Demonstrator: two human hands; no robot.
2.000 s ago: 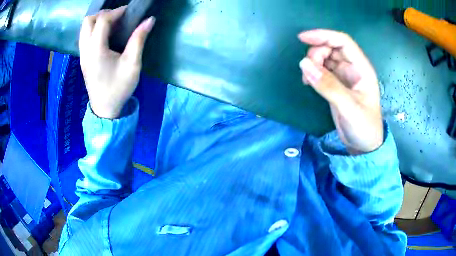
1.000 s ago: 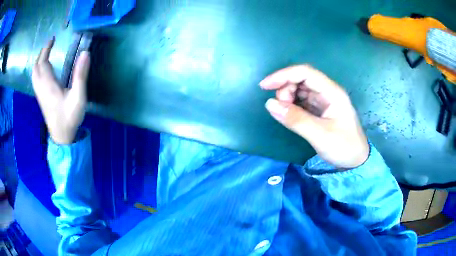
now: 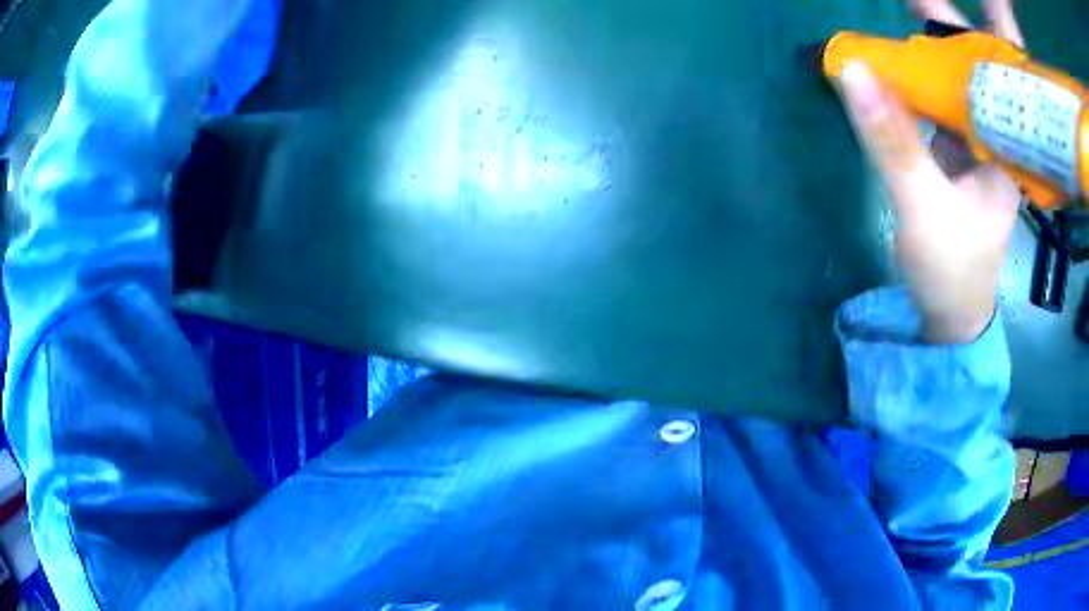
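Observation:
The orange electric screwdriver [image 3: 914,78] with a black nose lies at the upper right, its nose pointing left. My right hand [image 3: 949,215] is around its front part, with the thumb on the near side and fingertips showing beyond the body. My left hand is out of the picture; only the raised left sleeve shows, running up past the top left edge. A small black frame [image 3: 1048,263] lies below the screwdriver at the right, partly hidden. A dark shape beside the left sleeve may be a housing or shadow; I cannot tell.
The green mat [image 3: 537,275] covers the bench, with small dark specks near its middle. A blue tray [image 3: 248,60] is partly hidden behind the left sleeve. Blue boxes [image 3: 287,394] stand below the bench at left, and a brown cardboard box [image 3: 1041,475] at lower right.
My right hand has moved right and up and taken hold of the screwdriver. My left hand has left the dark housing at the left and gone up out of the picture.

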